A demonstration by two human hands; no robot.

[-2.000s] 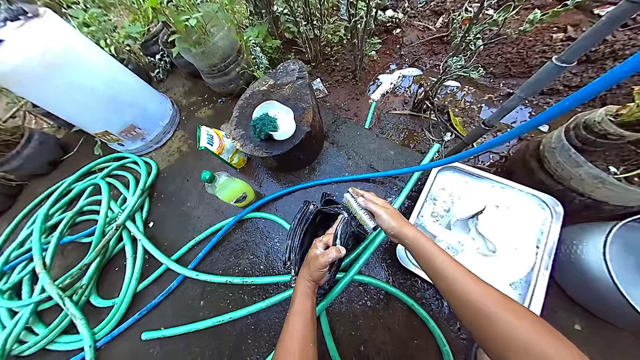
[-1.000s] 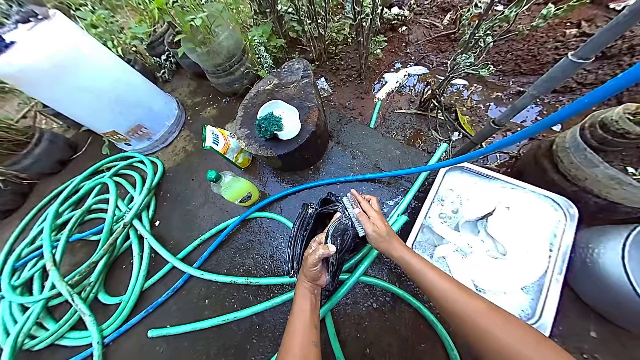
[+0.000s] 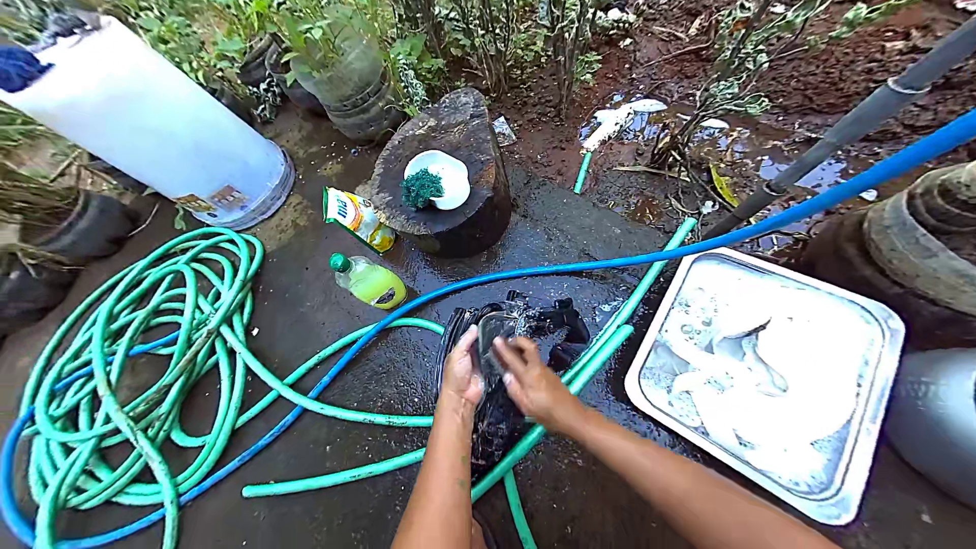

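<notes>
A wet black article with straps and dark buckle-like parts (image 3: 564,324), perhaps a bag, lies bunched on the dark ground. My left hand (image 3: 463,370) grips a rounded dark flap or pad of it (image 3: 496,335) from the left side. On the other side of that part are the bent fingers of my right hand (image 3: 530,381); whether they hold a brush is hidden. Beyond the hands, a bottle of yellow-green liquid with a green cap (image 3: 371,282) lies on its side. A white dish (image 3: 455,179) with a green scouring pad (image 3: 422,187) rests on a wood stump (image 3: 465,122).
A metal tray of sudsy water with pale cloth (image 3: 888,335) stands to the right. Green hose (image 3: 107,381) is coiled at left, and a blue hose (image 3: 518,272) crosses behind the hands. A detergent packet (image 3: 358,221), white drum (image 3: 175,114) and grey pole (image 3: 827,145) are beyond.
The scrub brush seen in my right hand earlier no longer shows plainly. The black article is spread farther to the right, and both hands now meet at its rounded part.
</notes>
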